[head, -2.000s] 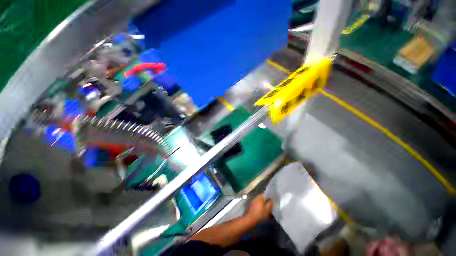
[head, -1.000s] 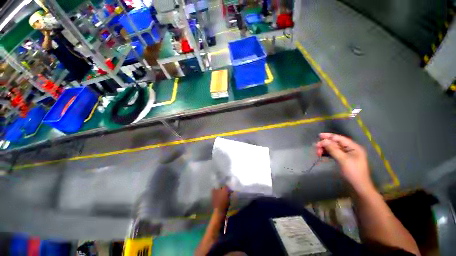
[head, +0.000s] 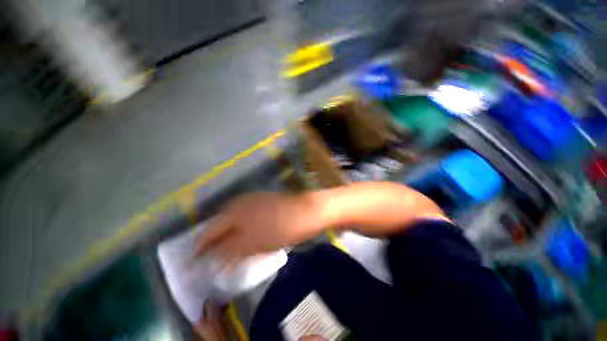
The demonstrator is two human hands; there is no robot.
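Note:
The view is strongly blurred. A blank white sheet [head: 183, 270] lies low in front of my body, left of the middle. My left hand [head: 213, 324] is at the bottom, partly cut off, gripping the sheet's lower edge. My right hand [head: 243, 230] reaches across from the right and is over the sheet, its fingers pointing left and covering part of it. Whether it touches the sheet or holds anything is too blurred to tell.
An open brown carton [head: 323, 156] with dark contents stands beyond my right forearm. Blue bins [head: 542, 123] and a bright blue item [head: 471, 175] are at the right. A yellow sign [head: 309, 60] and a yellow floor line [head: 233, 160] lie ahead.
The view has swung from the green bench and blue bins to the carton. My right hand, formerly apart at the right holding a thin dark strand, has moved over the sheet.

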